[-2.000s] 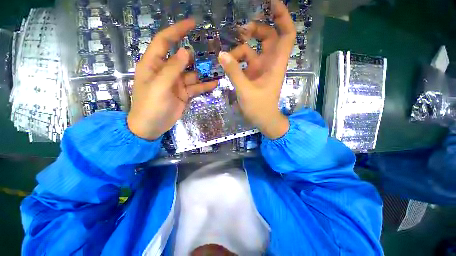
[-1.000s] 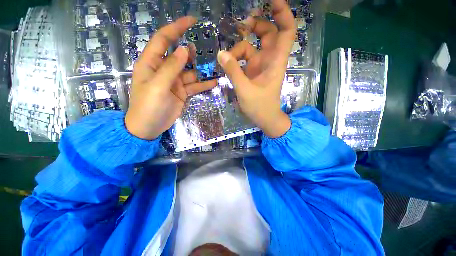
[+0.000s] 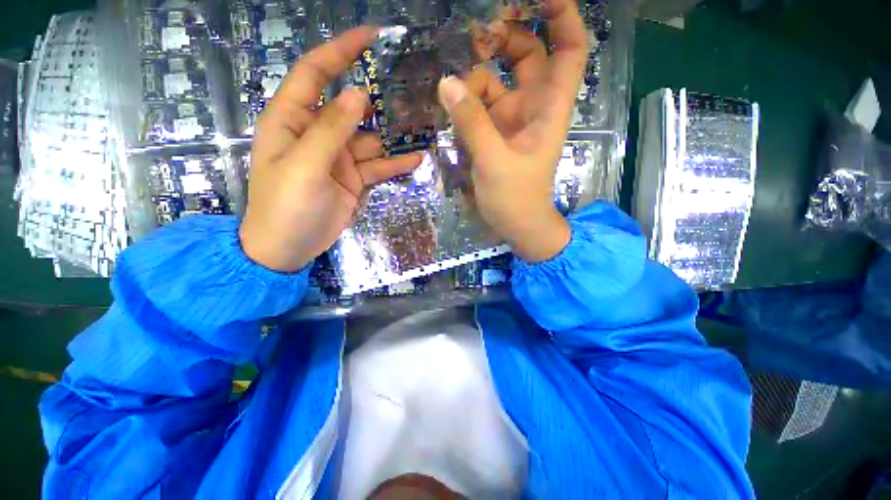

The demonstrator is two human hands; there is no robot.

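A small dark circuit board with brownish metallic faces is held up over the tray. My left hand grips its left edge between thumb and fingers. My right hand is at its right side, thumb and index finger bent close to the board; whether they touch it or hold a small piece is not clear. A silvery sticker sheet with a pale dotted edge strip lies on the tray below my hands. The clear blister tray holds rows of boards with silver blocks.
A fanned whitish sheet stack lies left of the tray. A neater silver-grey stack lies right of it. A crinkled clear bag is at the far right on the green bench. Another person's blue sleeve shows at the right edge.
The held board has turned or tilted, showing brownish metallic faces and a gold-dotted left edge; its bright blue patch no longer shows. My right thumb has moved slightly up and right.
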